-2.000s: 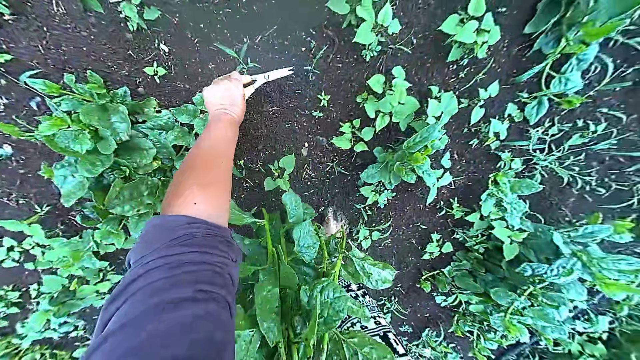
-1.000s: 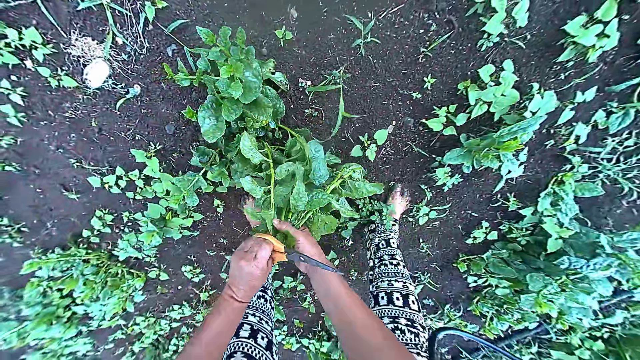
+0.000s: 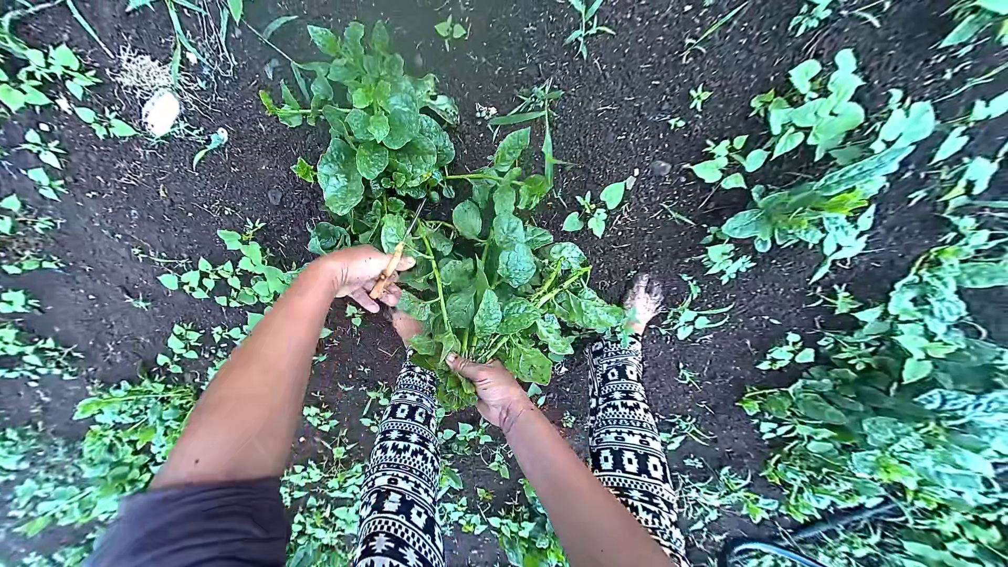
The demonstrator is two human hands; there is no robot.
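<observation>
My left hand (image 3: 366,276) is closed around an orange-handled cutting tool (image 3: 388,272), seemingly scissors. Its thin dark blade points up into the leaves, and its tip is partly hidden. Right of it, my right hand (image 3: 492,390) grips the lower stems of a bunch of green leafy stems (image 3: 488,291), which fans up and to the right between my feet. A leafy plant (image 3: 386,126) stands in the soil just above my left hand, its leaves touching the bunch. Where its stems meet the ground is covered by leaves.
My bare feet (image 3: 643,299) stand on dark soil (image 3: 630,220) on both sides of the bunch. Small weeds grow around. More leafy plants (image 3: 827,181) are at the right, a white stone-like object (image 3: 161,113) is at the upper left, and a dark hose-like loop (image 3: 772,547) lies at the lower right.
Since one second ago my hands have parted: the left has moved up to the rooted plant with the tool, while the right stays low on the stems. The view shifted greatly after the earliest frame.
</observation>
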